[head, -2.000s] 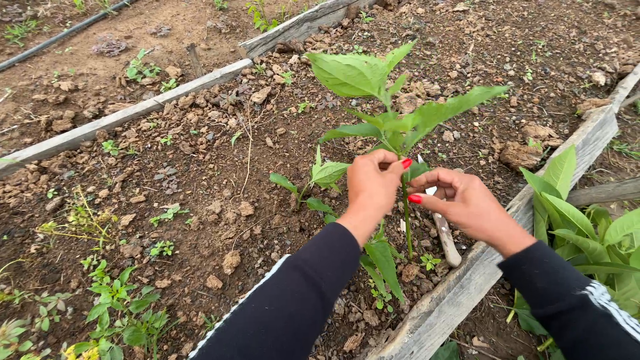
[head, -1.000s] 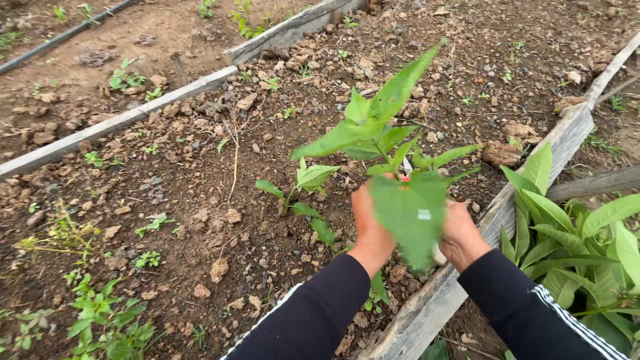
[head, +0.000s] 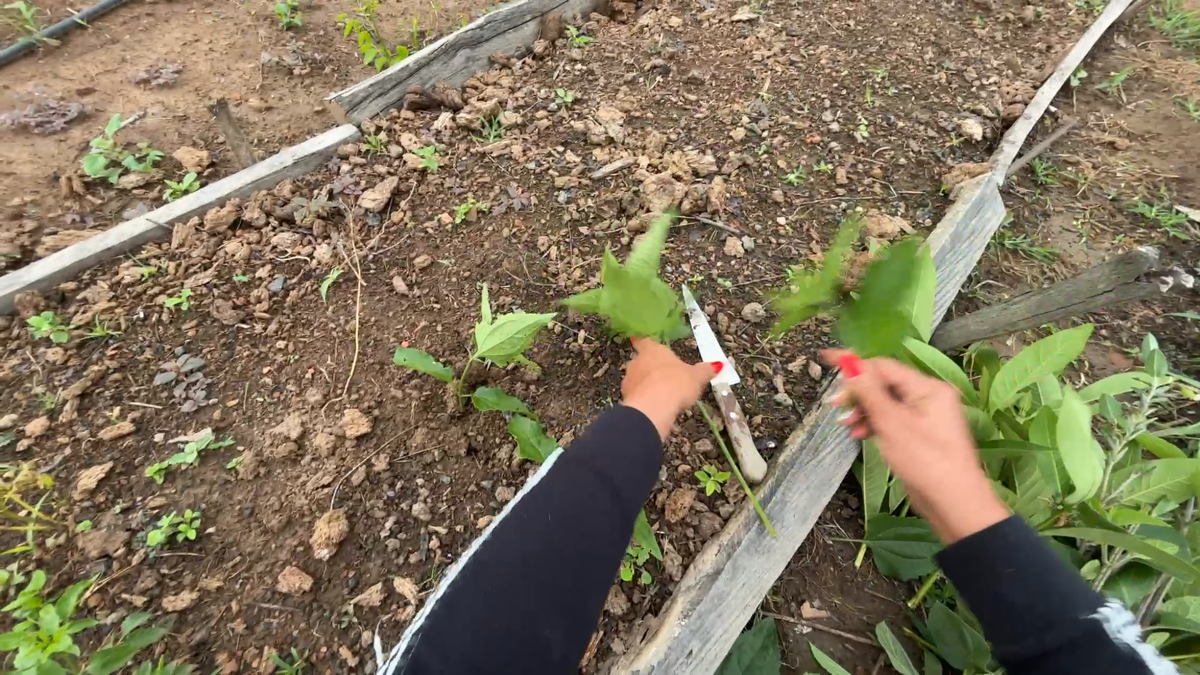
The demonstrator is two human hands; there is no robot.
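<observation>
My left hand holds a leafy green cutting, its bare stem slanting down to the right over the board. A knife with a pale blade and worn handle lies on the soil just right of that hand. My right hand, blurred, is above the pile of leaves with green leaves at its fingertips; whether it grips them is hard to tell. A small plant stands rooted in the soil left of my left hand.
A weathered wooden board edges the bed on the right, another board on the left. Cut leafy stems lie outside the right board, near a wooden post. Small seedlings dot the cloddy soil.
My hands were together on the leafy stem and are now apart, the right one moved right over the board. The stem, upright before, now slants in my left hand. The knife shows fully.
</observation>
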